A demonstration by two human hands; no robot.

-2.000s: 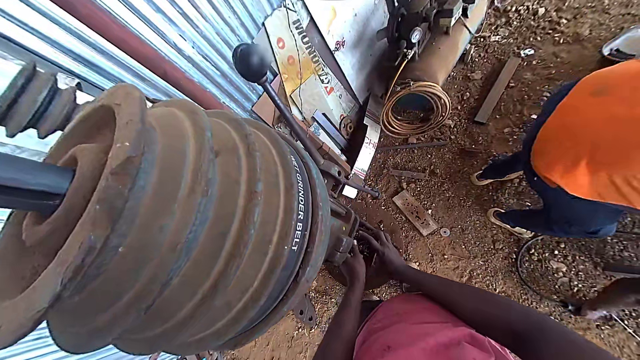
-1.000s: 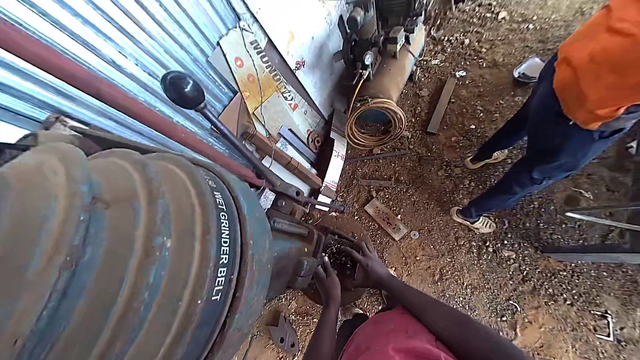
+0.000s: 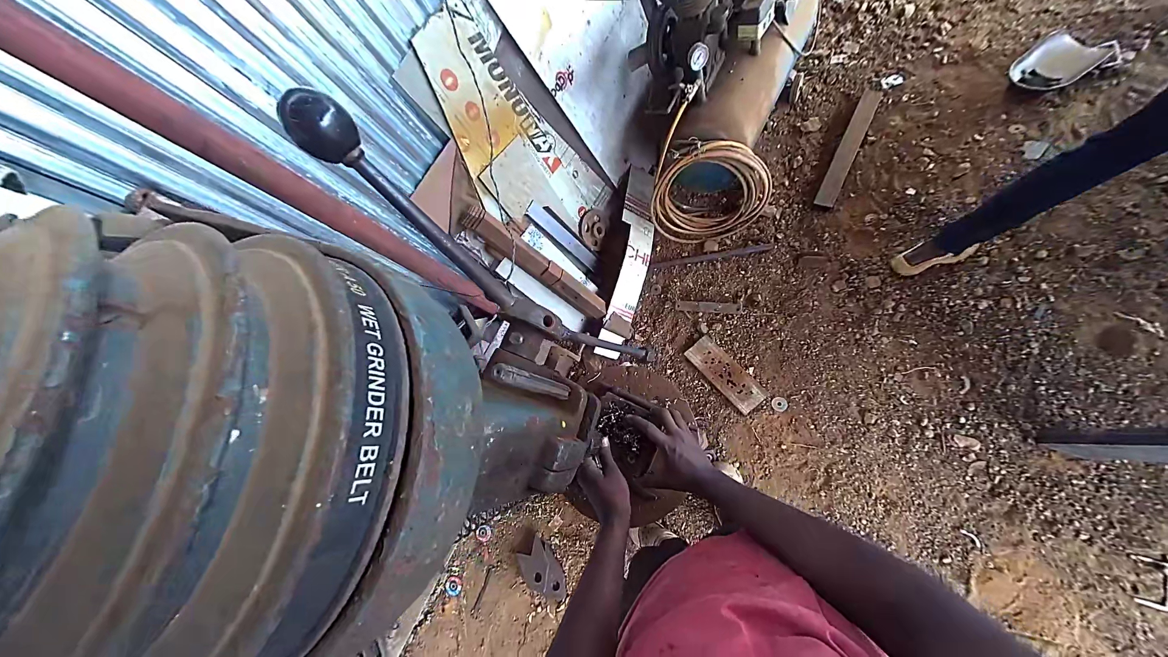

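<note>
At the lower middle, my left hand (image 3: 604, 482) rests at the near left side of a pile of dark metal shavings (image 3: 622, 429) on the round metal base of a belt-driven machine. On the pile's right side is my right hand (image 3: 673, 447), with its fingers bent over the edge. Whether either hand grips anything is too small to tell. Left of the hands stands the machine's painted metal body (image 3: 525, 429), and its stepped pulley (image 3: 265, 401) carries a black belt (image 3: 365, 411). A lever with a black ball knob (image 3: 319, 125) slants above.
Drilled metal plates (image 3: 725, 374) (image 3: 541, 568) lie on the gravelly ground. A coiled hose (image 3: 712, 192) hangs by an air compressor tank (image 3: 744, 100). Boards and offcuts (image 3: 538, 260) lean at the corrugated wall. A co-worker's leg (image 3: 1049, 187) is at the right, above a metal bar (image 3: 1109, 444).
The co-worker has shifted toward the upper right, so only a leg shows. My hands stay at the machine's base. The view has swung and moved closer.
</note>
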